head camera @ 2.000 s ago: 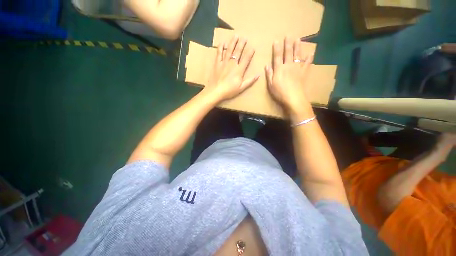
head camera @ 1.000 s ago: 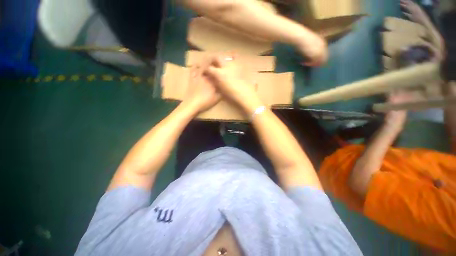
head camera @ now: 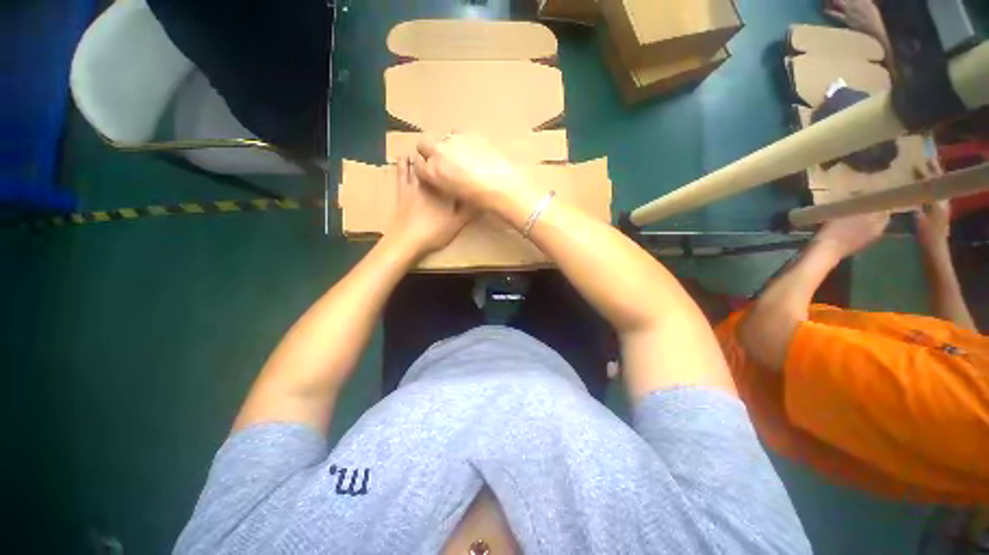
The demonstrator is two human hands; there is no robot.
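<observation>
A flat brown box blank point(head camera: 477, 95) lies at the table edge in front of me, its rounded lid panel at the far end and side flaps sticking out left and right. My left hand point(head camera: 425, 213) rests on the blank left of its middle, partly under my right hand. My right hand point(head camera: 469, 169) lies over and against the left one, its fingers bent at the left hand's fingers. The hands touch each other; what lies beneath the fingers is hidden. I see nothing held in either hand.
Brown boxes point(head camera: 675, 38) stand at the far right of the blank. Pale pipe rails point(head camera: 759, 173) cross the right side. A person in orange point(head camera: 868, 390) works at another blank point(head camera: 840, 56) on the right. A white chair point(head camera: 130, 71) and a dark-clad person are at the left.
My right hand has moved left from the blank's right side onto my left hand. Another person's arm that reached across the far end is gone, and the lid panel now shows fully.
</observation>
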